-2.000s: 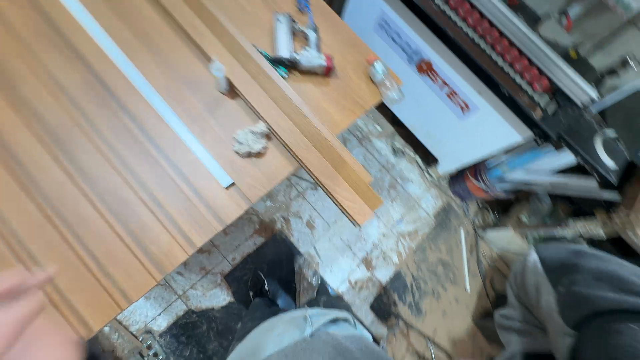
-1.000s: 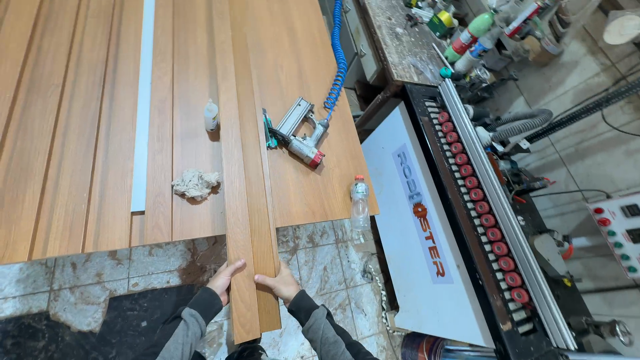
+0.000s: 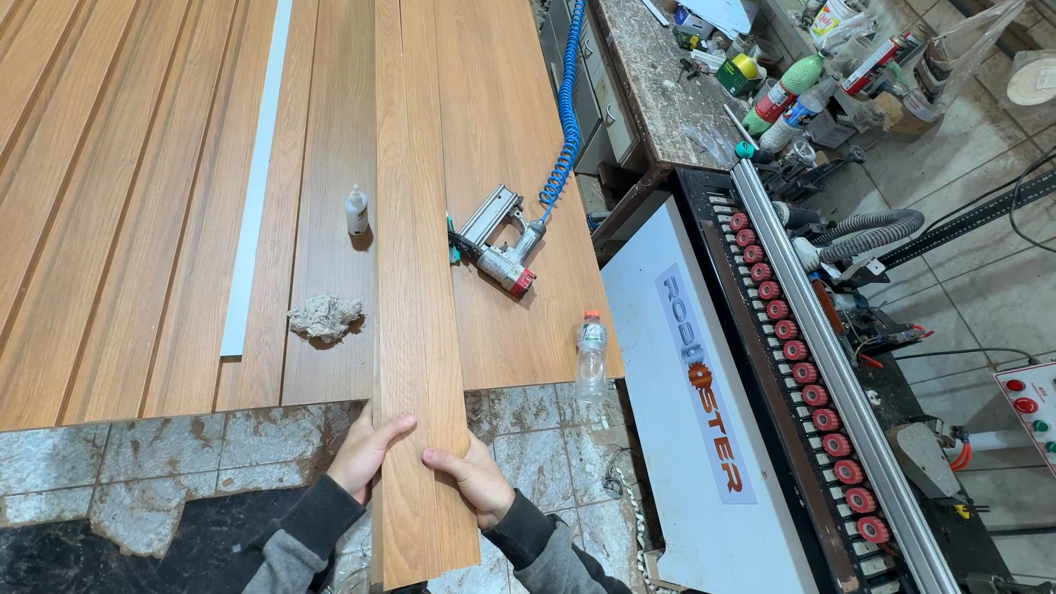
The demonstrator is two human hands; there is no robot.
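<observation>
Two long wood-grain strips (image 3: 417, 330) lie side by side over the wood-grain panel (image 3: 516, 338), their near ends jutting past its edge. My left hand (image 3: 363, 450) grips them from the left and my right hand (image 3: 474, 478) from the right, thumbs on top, fingers hidden beneath. Left of the strips are a small glue bottle (image 3: 356, 211), a wad of pale fibrous material (image 3: 324, 318) and a flat white strip (image 3: 254, 190). A pneumatic nailer (image 3: 499, 241) lies on its side to the right, joined to a blue coiled air hose (image 3: 564, 124).
A clear plastic bottle (image 3: 591, 355) stands near the panel's right corner. Beyond it is a white-sided machine (image 3: 660, 388) with a row of red rollers (image 3: 794, 350). A cluttered workbench (image 3: 648, 82) stands behind. Debris is scattered on the tiled floor (image 3: 165, 462).
Two seconds ago neither hand was on the strips; both have held their near ends since one second ago. The near strip ends now sit closer together. The view has turned.
</observation>
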